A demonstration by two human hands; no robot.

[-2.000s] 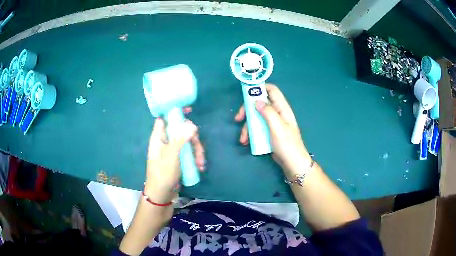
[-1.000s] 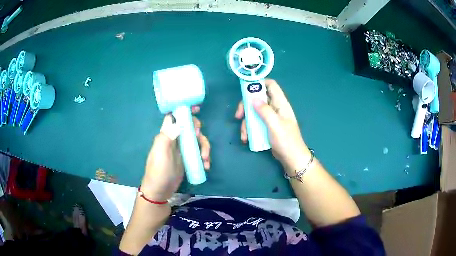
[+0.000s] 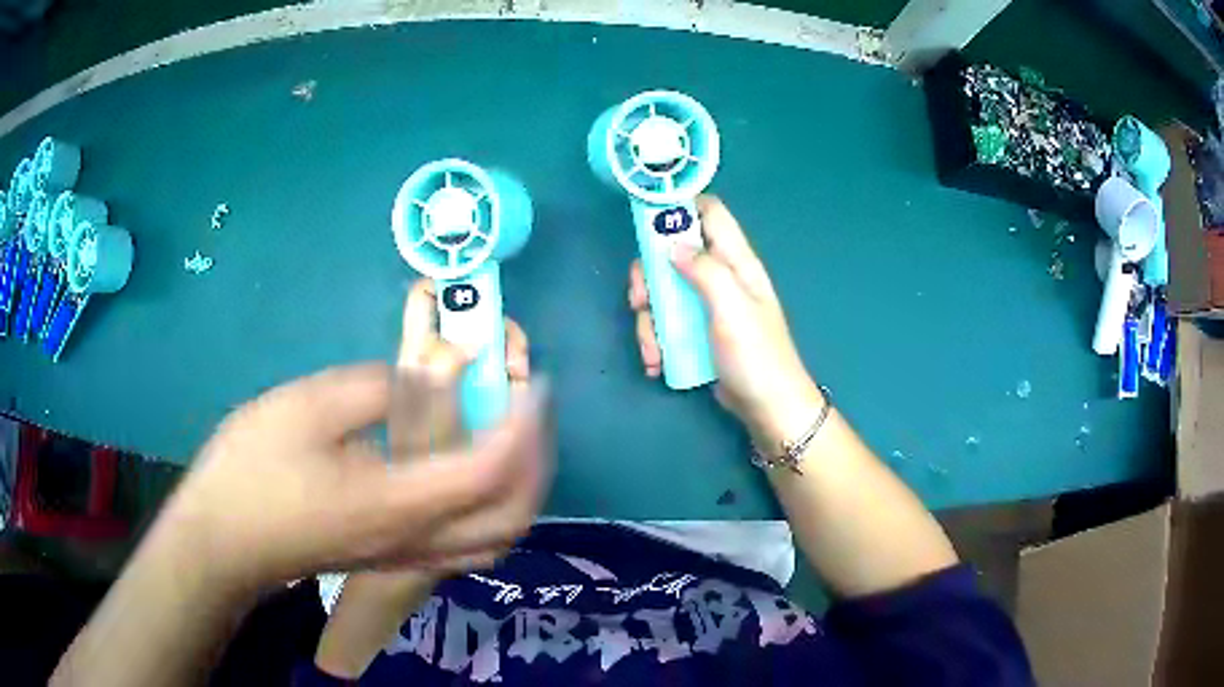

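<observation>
My left hand [image 3: 420, 330] is closed around the handle of a light-blue handheld fan [image 3: 471, 336]. Its spoked grille and oval display face me. Another person's blurred hand [image 3: 363, 470] covers the lower handle and much of my left hand; whether it touches the fan, I cannot tell. My right hand [image 3: 752, 329] grips the handle of a second light-blue fan [image 3: 681, 315], held upright with its grille and lit display facing me. My right thumb lies on the handle below the display.
Open fan units [image 3: 94, 255] with blue strips stand at the left on the green bench [image 3: 846, 282]. Small pale bits [image 3: 199, 262] lie near them. A black parts tray [image 3: 960, 148], white and blue fans [image 3: 1125, 222] and a cardboard box [image 3: 1101, 591] are at the right.
The left fan has turned so its grille and display face me. Another person's hand has come in from the lower left. The right fan stays in my right hand, shifted slightly.
</observation>
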